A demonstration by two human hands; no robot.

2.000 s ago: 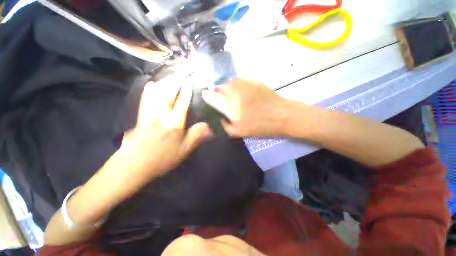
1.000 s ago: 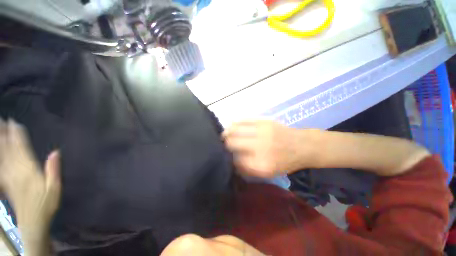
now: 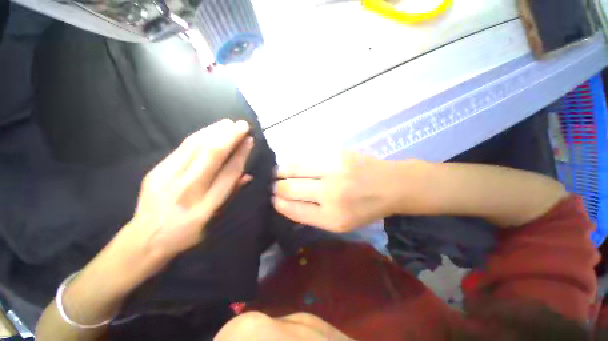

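A large black garment piece (image 3: pixel 80 180) covers the left of the table and hangs over the lap. My left hand (image 3: pixel 193 176) lies on the cloth near its right edge, fingers together and pointing up right; whether it pinches cloth cannot be told. My right hand (image 3: pixel 333 190) holds the cloth's right edge at the table front, fingertips at the black fabric. The sewing machine head (image 3: pixel 127 16) is at the top left, with a ribbed grey-blue knob (image 3: pixel 229 30) beside the needle area. Light glares on the cloth under it.
Yellow scissors handle (image 3: pixel 408 12) is at the top, cut off by the frame. A dark rectangle with a brown rim (image 3: pixel 563 23) lies at the top right. The table-edge ruler (image 3: pixel 433 123) runs along the front. A blue plastic basket (image 3: pixel 583 153) stands at right, below the table. Dark cloth (image 3: pixel 440 240) lies below the edge.
My left hand went from the needle area to the far left, then back onto the cloth near the right edge. My right hand moved from the needle to the cloth edge. The view shifted.
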